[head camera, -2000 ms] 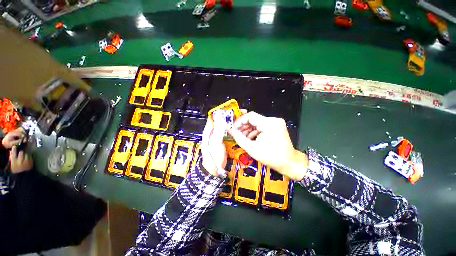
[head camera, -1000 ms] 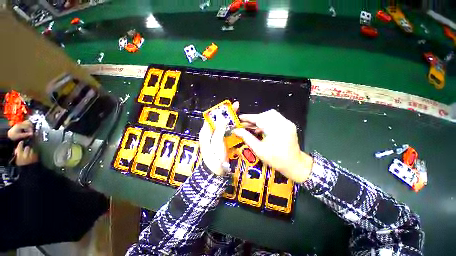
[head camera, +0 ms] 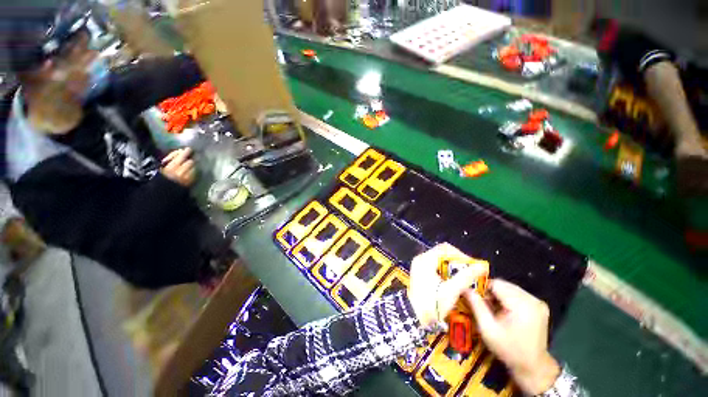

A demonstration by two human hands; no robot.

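Observation:
My left hand holds a yellow-orange housing over the black blister tray. Only its upper part shows between the hands. My right hand is at the housing's right side with its fingers close to it; whether it pinches a small part is hidden. An orange-red part shows just below my hands, over the tray's housings. More yellow-orange housings lie in the tray pockets, in a near row and a smaller far group.
A green conveyor belt beyond the tray carries scattered orange-red and white parts. A person in black sits at left near a tape roll and black device. Another person's arm reaches in at right.
The view has swung left and up, showing the person at left and one across the belt. My hands appear lower right in the picture, still together at the housing.

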